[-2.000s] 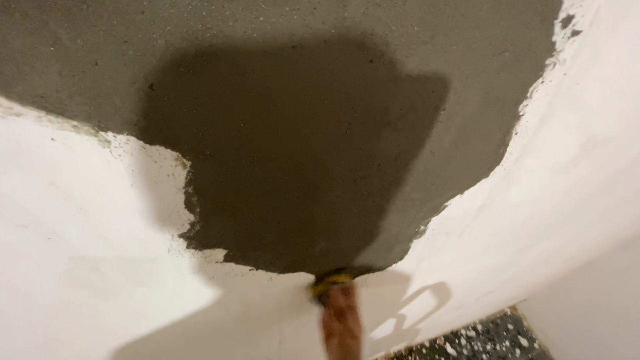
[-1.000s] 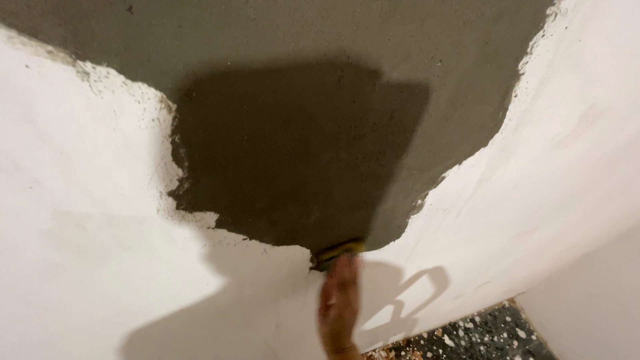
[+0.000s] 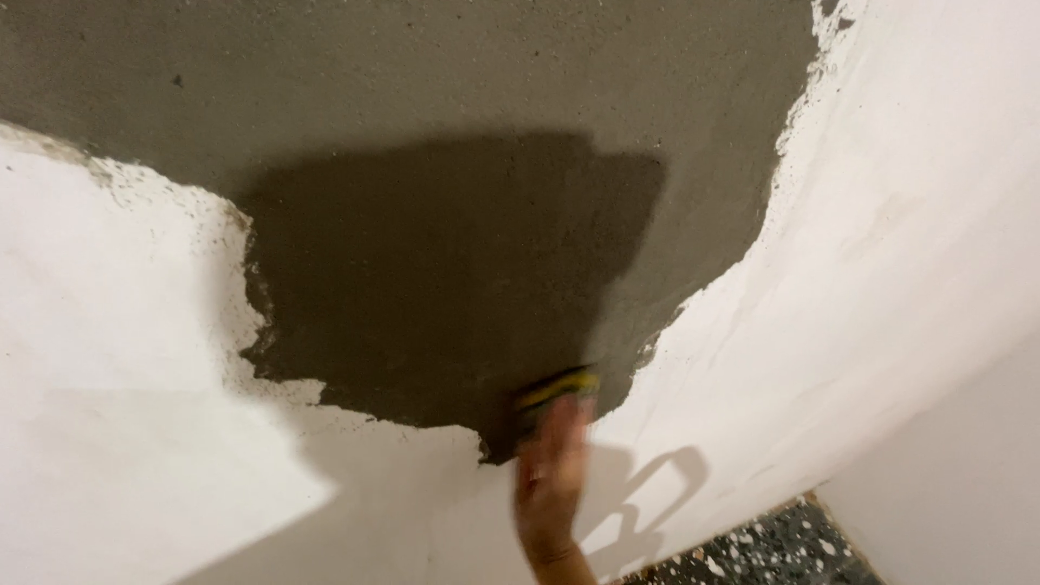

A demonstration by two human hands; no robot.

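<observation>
My right hand (image 3: 552,479), blurred, reaches up from the bottom edge, right of centre. It is shut on a small yellow-and-black pad or block (image 3: 561,388); motion blur hides its exact kind. The pad lies against the lower tip of a grey cement-like patch (image 3: 455,268) on the wall. Ragged edges of white painted plaster (image 3: 877,268) surround the patch at left, right and below. A dark shadow covers much of the patch's lower part. My left hand is out of view.
A speckled dark floor (image 3: 756,548) shows at the bottom right, between the white wall and another pale wall surface (image 3: 951,463). A looped shadow falls on the white wall right of my hand.
The hand with the pad has moved from the bottom edge of the grey patch up onto its lower tip. The large shadow has shifted lower on the patch.
</observation>
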